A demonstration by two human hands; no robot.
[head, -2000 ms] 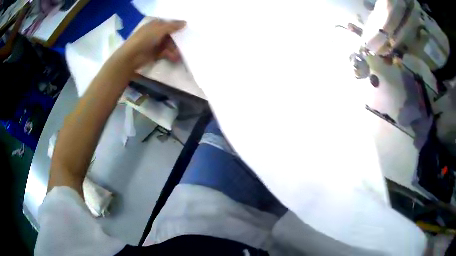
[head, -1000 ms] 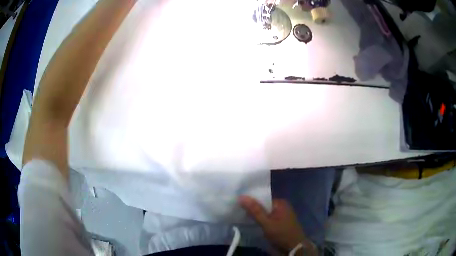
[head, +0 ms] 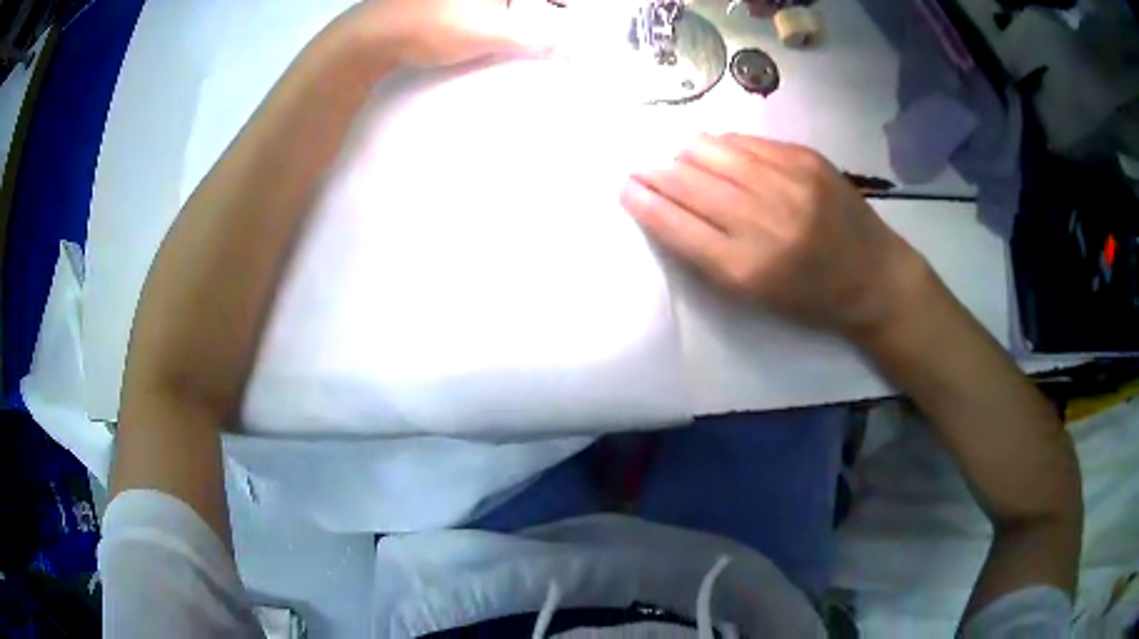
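Observation:
The white fabric piece (head: 462, 262) lies on the white table in front of me, and its lower part hangs over the front edge. My left hand (head: 456, 28) is at the top, left of the needle, its fingertips washed out by glare. My right hand (head: 774, 225) is below the needle area, thumb and fingertips at the fabric's right edge. The presser foot and needle (head: 662, 31) are at the top, over the shiny round plate (head: 702, 63). Glare hides the fabric edge near the needle.
A dark round disc (head: 754, 71) and a small tan knob (head: 797, 26) are right of the needle. Grey-purple cloth (head: 934, 135) and a black tray (head: 1084, 268) are at the right. White cloth (head: 924, 524) is piled at lower right.
My right hand has moved from the fabric's lower corner up to its right edge near the needle. My left hand has come into view at the top. The fabric's front part now hangs differently.

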